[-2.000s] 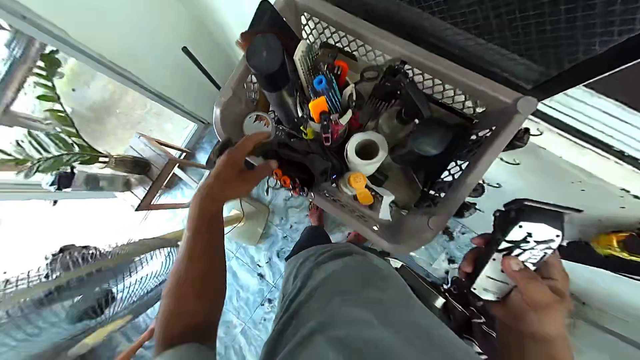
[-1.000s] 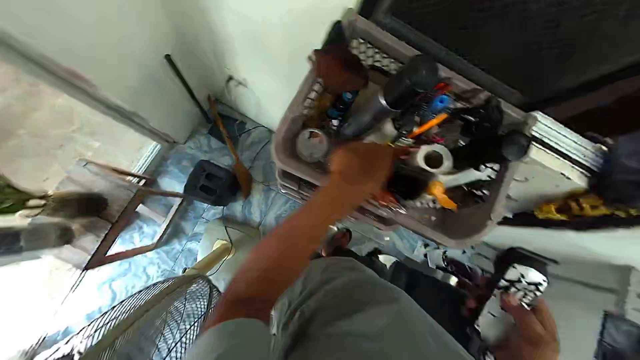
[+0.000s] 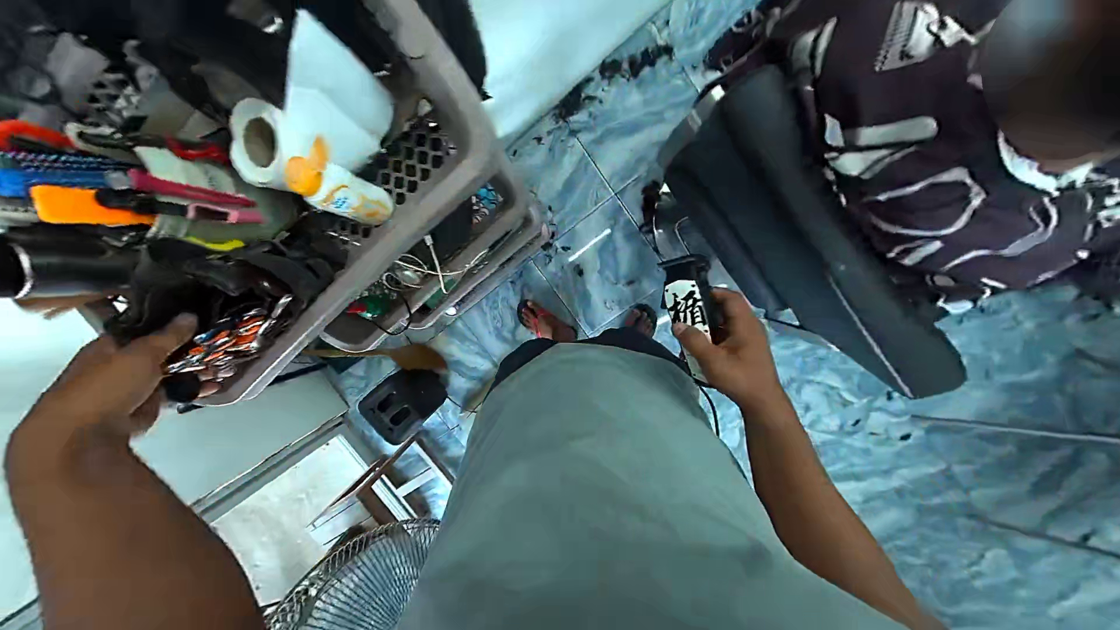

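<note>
My right hand (image 3: 735, 346) is closed around a black-and-white corded hair clipper (image 3: 688, 306), held upright over the floor right of my legs. My left hand (image 3: 114, 376) reaches into the near corner of a grey plastic basket (image 3: 420, 223). Its fingers are at a bunch of orange and silver items (image 3: 229, 343) beside a dark pouch; whether they grip anything is hard to tell. Above them in the basket are an orange-handled item (image 3: 79, 205), a pink clip (image 3: 194, 194), a white paper roll (image 3: 259, 140) and a white tube with an orange cap (image 3: 346, 194).
A seated person in a dark patterned cape (image 3: 927, 166) is at the upper right, in a chair with a black padded part (image 3: 814, 227). A lower basket tier holds cables (image 3: 429, 273). A fan (image 3: 363, 582), a dustpan (image 3: 402, 404) and a brush stand lower left.
The view has swung far to the right, bringing the seated person into sight. My left hand has moved to the basket's near corner. The clipper has stayed in my right hand.
</note>
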